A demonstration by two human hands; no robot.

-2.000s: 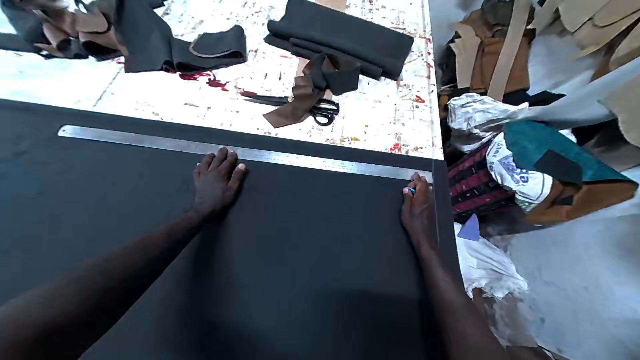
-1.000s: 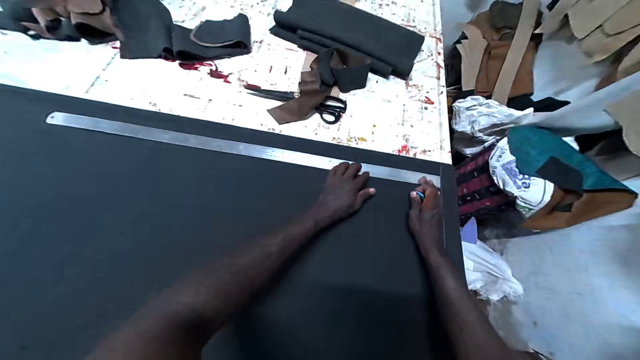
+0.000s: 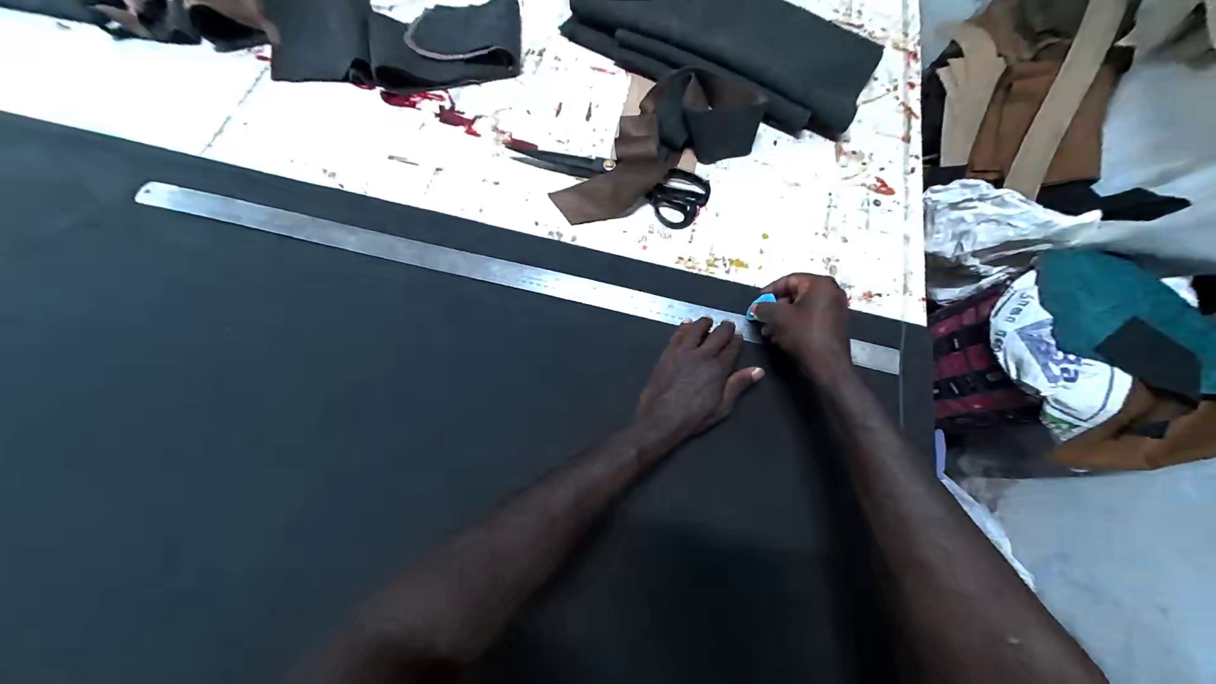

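Note:
A long steel ruler [image 3: 418, 255] lies flat on a large dark sheet of material [image 3: 380, 427], near and roughly along its far edge. My left hand [image 3: 693, 380] rests on the sheet with its fingertips on the ruler's lower edge, thumb held apart; it grips nothing. My right hand [image 3: 807, 318] pinches a small blue piece [image 3: 762, 306], perhaps tailor's chalk, at the ruler's upper edge, just right of my left fingers. Part of the ruler is hidden under my right hand, and its right end shows beyond, close to a thin pale line across the sheet.
Black-handled scissors [image 3: 677, 198] lie on the paint-stained white table [image 3: 788, 223], partly under brown and dark scraps [image 3: 655, 142]. Folded dark material [image 3: 741, 52] and more dark pieces [image 3: 446, 43] lie behind. Right of the table are brown offcuts [image 3: 1054, 104], a teal piece [image 3: 1121, 304] and a printed white bag [image 3: 1054, 361].
My left hand has moved right along the ruler. My right hand has gone from the ruler's right end to its upper edge further left, with the blue piece in its fingers.

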